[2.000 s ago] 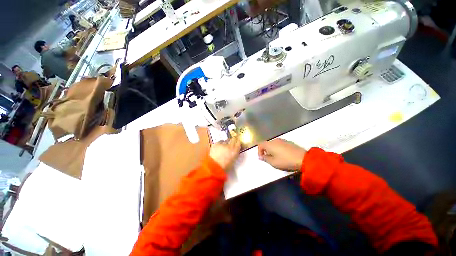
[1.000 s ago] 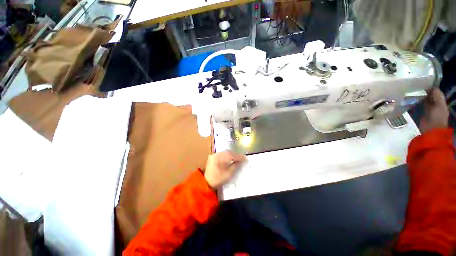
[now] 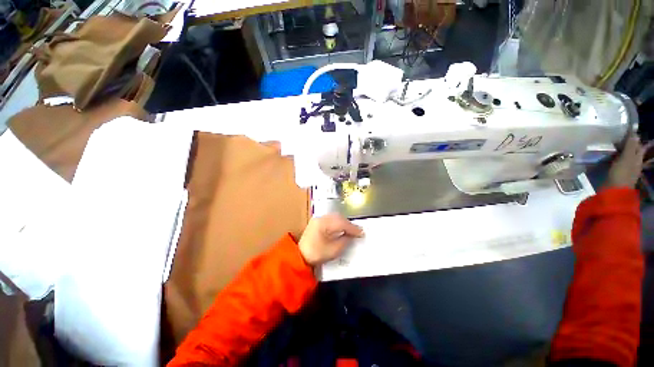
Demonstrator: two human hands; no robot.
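The white sewing machine [image 3: 430,136] stands across the table with its needle area [image 3: 354,195] lit yellow. My left hand [image 3: 328,238] lies on the white table [image 3: 444,247] just in front of the needle area, fingers curled with thumb and forefinger together; whether it pinches something thin, such as thread, I cannot tell. My right hand [image 3: 625,166] is at the handwheel [image 3: 625,115] at the machine's far right end, its fingers partly hidden behind the wheel. The needle and presser foot are too small and bright to make out.
A brown panel [image 3: 233,215] lies left of the machine, with white sheets [image 3: 118,215] beside it. A folded brown piece [image 3: 100,61] lies at the upper left. A black bracket [image 3: 337,100] sits on the machine head. Another table's edge shows at the back.
My right hand has left the table area near the needle and gone to the handwheel. My left hand has drawn back slightly from the needle. The view has turned right.
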